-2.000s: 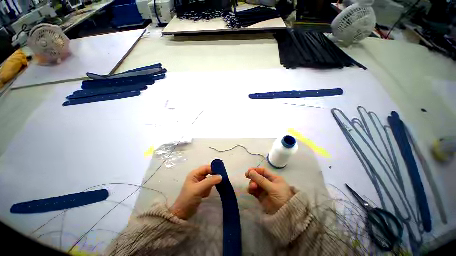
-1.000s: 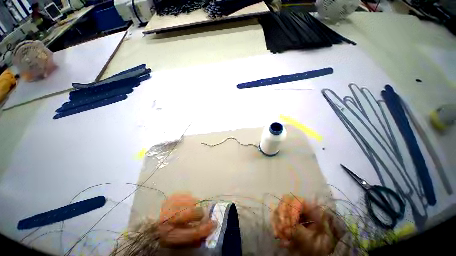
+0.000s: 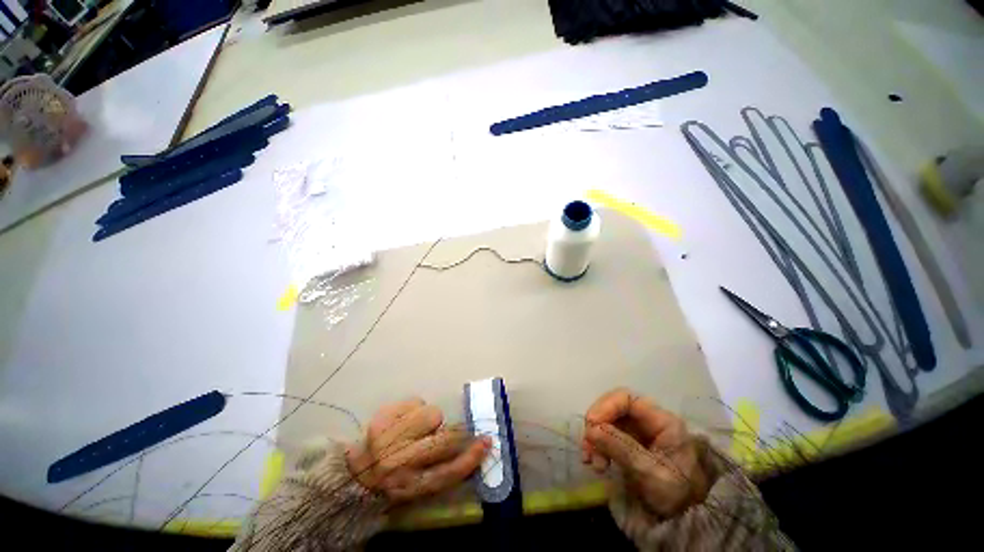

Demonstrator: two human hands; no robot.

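A navy strap (image 3: pixel 488 415) lies bent over near the board's front edge, its white and grey-blue underside facing up and its navy side showing at the right. My left hand (image 3: pixel 419 451) holds it from the left, fingertips on the pale underside. My right hand (image 3: pixel 639 447) is to the right of the strap, apart from it, with thumb and fingertips pinched together. Fine dark threads cross both hands. A needle is too small to make out.
On the board (image 3: pixel 378 356) stand a white thread cone (image 3: pixel 571 244) and a clear plastic bag (image 3: pixel 337 283). Scissors (image 3: pixel 804 361) and grey-blue trim loops (image 3: pixel 793 232) lie right. Navy straps lie far left (image 3: pixel 189 167), lower left (image 3: pixel 135 437) and at the back (image 3: pixel 599 102).
The view has tilted down. The strap has gone from navy side up to folded, underside up. Both hands have moved nearer the board's front edge, and my right hand is farther from the strap.
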